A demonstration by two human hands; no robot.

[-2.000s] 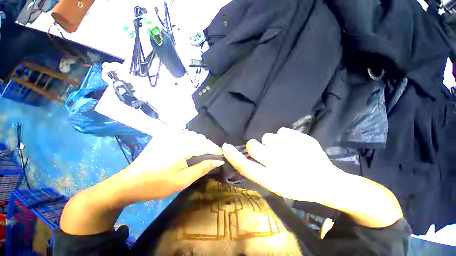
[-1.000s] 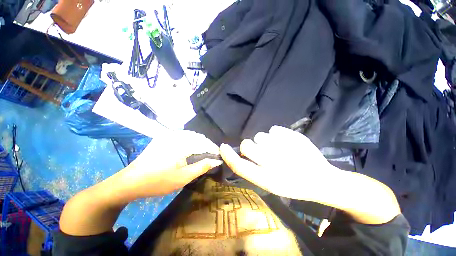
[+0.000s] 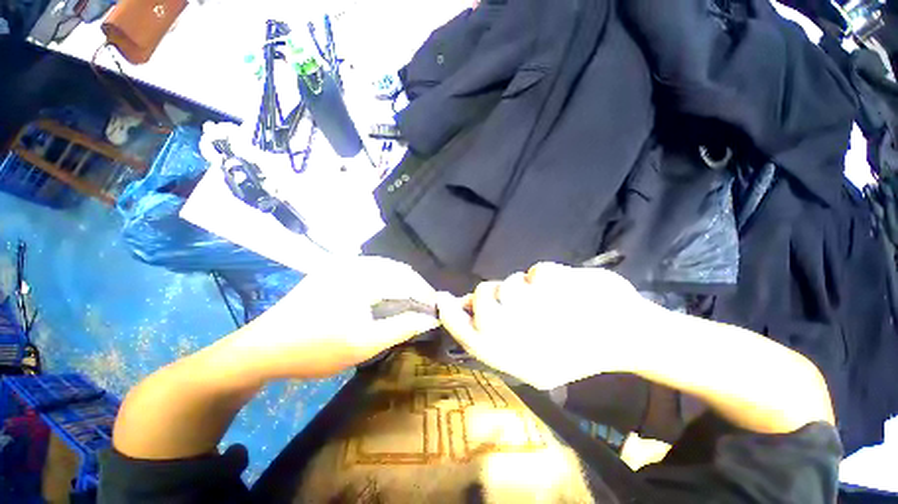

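A dark suit jacket [image 3: 551, 138] lies over the table and reaches toward me, with small buttons near its left edge. My left hand [image 3: 359, 305] and my right hand [image 3: 542, 320] meet at the lower centre, above my brown-patterned front. A narrow dark fold of cloth [image 3: 404, 309] is pinched between the thumb and fingers of my left hand. My right fingertips touch the same fold just beside it. Both hands are overexposed, and whether a small tool is in my right hand cannot be told.
The white-covered table [image 3: 231, 221] holds a black corded device [image 3: 251, 185], a green-topped dark item [image 3: 330, 108] and a brown pouch [image 3: 143, 28]. More dark garments [image 3: 807, 276] hang at the right. A blue plastic bag [image 3: 158, 217], a wooden stool [image 3: 74, 148] and blue crates [image 3: 74, 413] stand left.
My right hand and forearm have shifted slightly right, with the fingers more curled. My left thumb is tucked closer to the fold. The jacket has shifted slightly left in view.
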